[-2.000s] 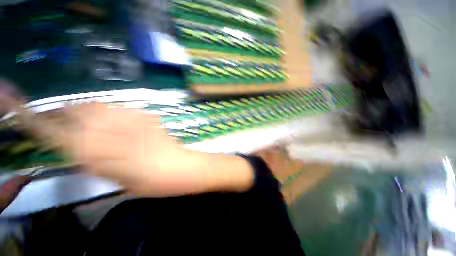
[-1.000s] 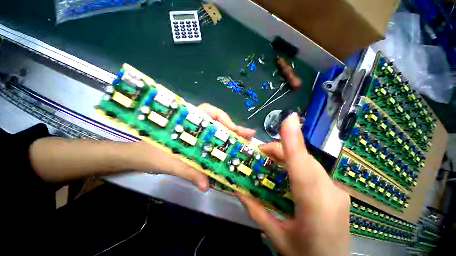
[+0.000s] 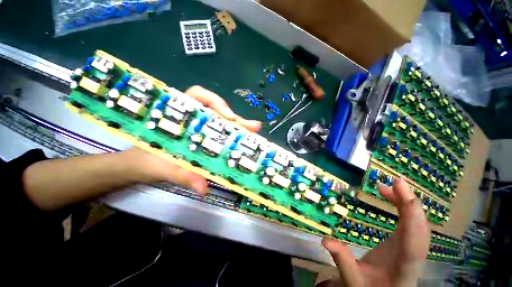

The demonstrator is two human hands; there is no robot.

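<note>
A long green circuit board panel [image 3: 185,134] with yellowish edges slants across the view, held above the conveyor rails. It carries repeated yellow blocks, blue parts and small pale round capacitors. My left hand [image 3: 140,168] grips the panel from beneath, with the thumb at its near edge and fingers showing past its far edge. My right hand [image 3: 387,241] is at the panel's right end, apart from it, with fingers spread and nothing in them.
The dark green mat [image 3: 135,50] holds a calculator [image 3: 197,38], loose blue components [image 3: 261,102], a brown-handled tool [image 3: 310,83] and a metal dish [image 3: 305,138]. A blue-based clipboard-like object [image 3: 345,120] stands beside cardboard bearing more panels [image 3: 421,143]. More panels lie along the conveyor.
My right hand has let go of the panel and moved right, its fingers opening. The panel, still in my left hand, shows more of its right end and sits further left in view.
</note>
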